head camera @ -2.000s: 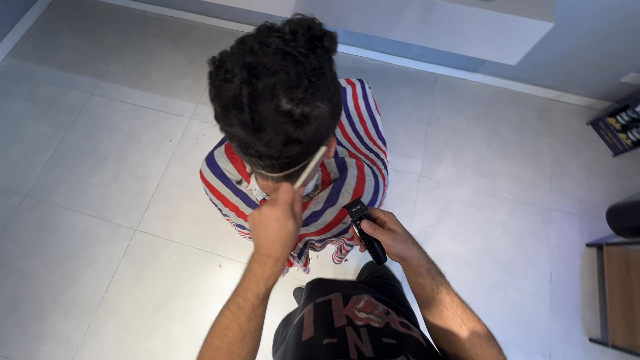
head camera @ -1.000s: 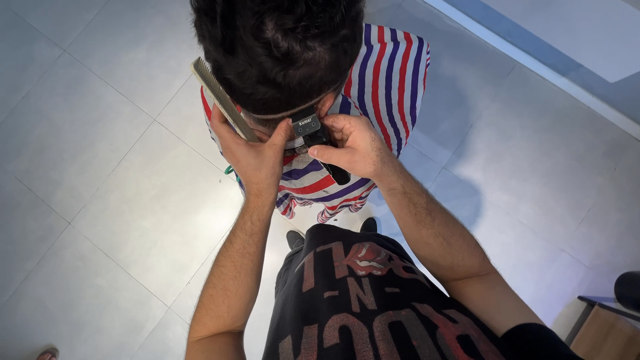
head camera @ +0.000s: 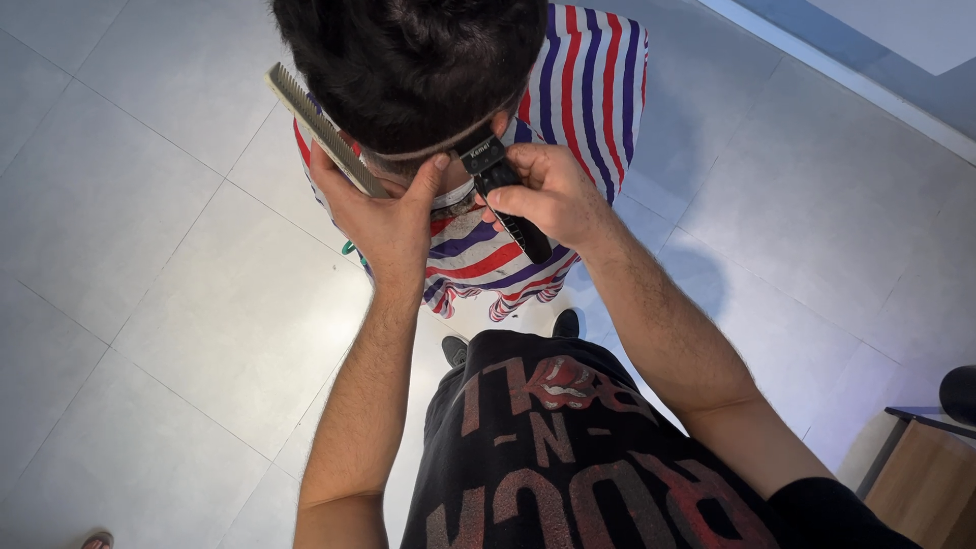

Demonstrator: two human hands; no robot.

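A person in a red, blue and white striped barber's cape (head camera: 595, 84) has dark hair (head camera: 419, 61) with a shaved line across the back. My left hand (head camera: 381, 213) holds a pale hair comb (head camera: 324, 130) slanting up to the left, and its thumb rests at the nape, just below that line. My right hand (head camera: 549, 194) grips a black Kemei hair clipper (head camera: 507, 198), its head against the hair edge at the right of the nape, by the ear. Cut hair lies on the cape's collar. The clipper's blade is mostly hidden against the head.
At the lower right stands a wooden cabinet (head camera: 926, 480) with a black rounded object (head camera: 959, 395) above it. A white baseboard (head camera: 846, 72) crosses the upper right. Part of another person's foot (head camera: 97, 540) shows at the lower left, on the tiled floor (head camera: 191, 320).
Two seconds ago the comb was against the nape and the clipper apart from the head; now the clipper is at the hairline and the comb sits aside in my left hand. The view has moved closer.
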